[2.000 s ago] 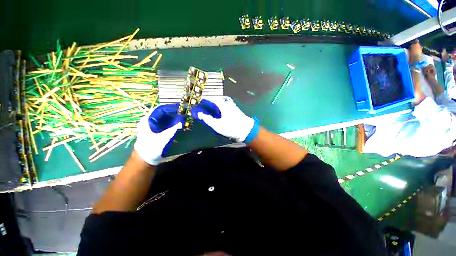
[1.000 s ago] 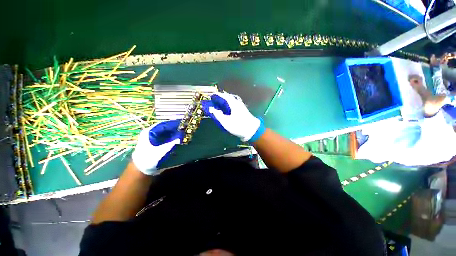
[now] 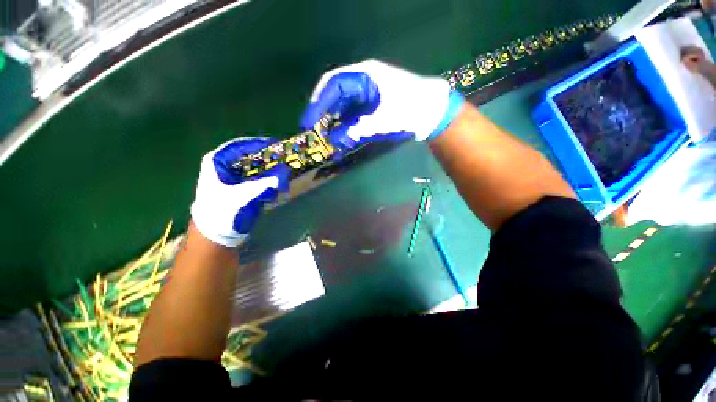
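A strip of small yellow-edged circuit boards [image 3: 286,153] is held in the air above the conveyor's near edge. My left hand [image 3: 239,188], in a white glove with blue fingers, grips its left end. My right hand [image 3: 377,102], gloved the same way, holds its right end, where one board sits at an angle to the others. Whether that board is fully separate I cannot tell. The fingers hide both ends of the strip.
Single boards [image 3: 502,63] stand in a row on the dark green belt [image 3: 141,141]. Yellow and green waste sticks [image 3: 118,314] and a grooved metal plate [image 3: 290,275] lie at lower left. A green stick [image 3: 419,224] lies on the bench. A blue bin [image 3: 620,118] and a person's hand are at right.
The view has turned and shifted toward the conveyor. Both hands have moved from over the bench beside the metal plate to above the belt edge, carrying the boards.
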